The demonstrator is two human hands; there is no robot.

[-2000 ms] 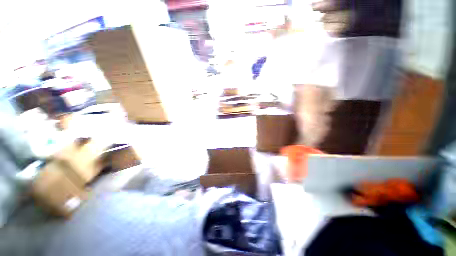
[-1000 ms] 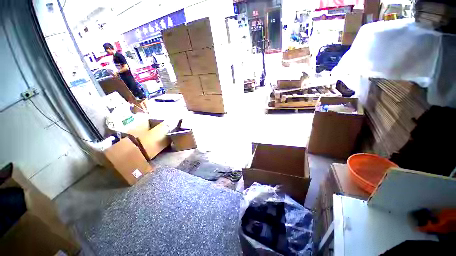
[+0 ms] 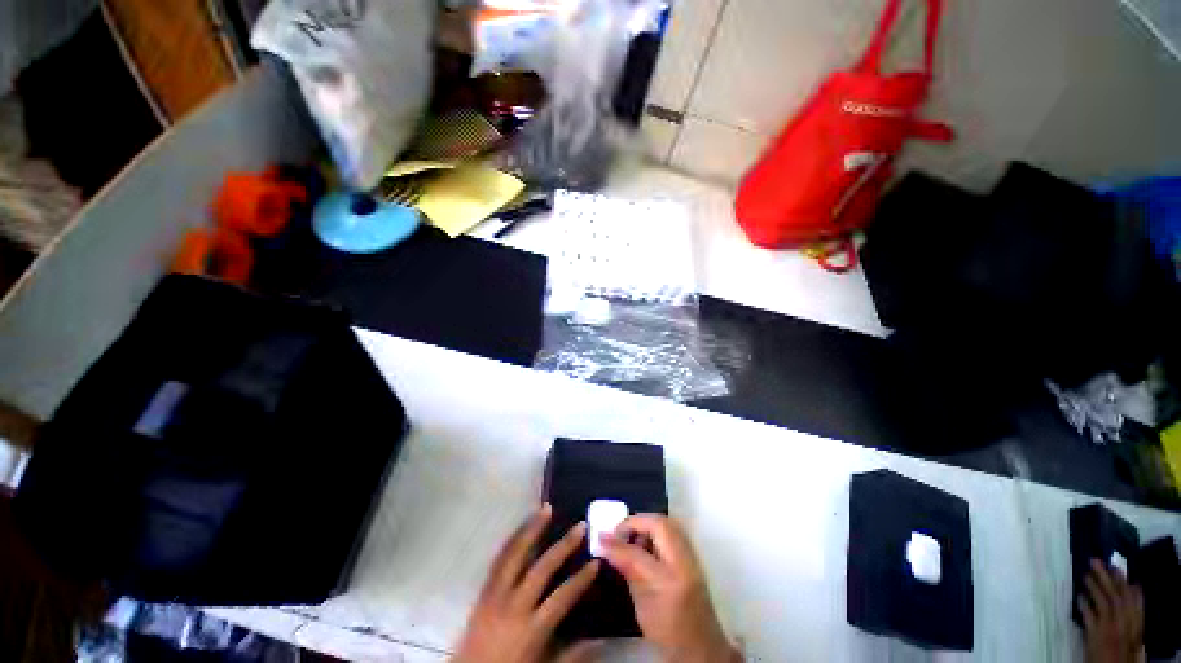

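Note:
A black insert tray (image 3: 602, 464) lies on the white bench in front of me. A small white rounded item (image 3: 604, 518) sits at its centre. My right hand (image 3: 661, 576) has its thumb and fingers on the item's right edge. My left hand (image 3: 528, 589) lies spread with its fingertips on the tray's left side. The tray's lower part is hidden by my hands. A second black tray (image 3: 881, 557) with a white item (image 3: 923, 557) lies to the right. Stacked black inserts (image 3: 220, 440) stand at the left. A clear plastic bag (image 3: 641, 347) holds rows of white items behind the work area.
A black strip (image 3: 440, 295) runs along the bench. Orange rings (image 3: 255, 202), a light-blue round lid (image 3: 365, 223) and a white printed bag (image 3: 356, 84) stand at the left rear. A red tote bag (image 3: 829, 162) and heaped black boxes (image 3: 1010, 285) are at right. Another person's hand (image 3: 1111, 611) touches a tray.
The view has swung from the open street side and floor cartons to the bench. Both my hands now show at a tray; neither was identifiable earlier.

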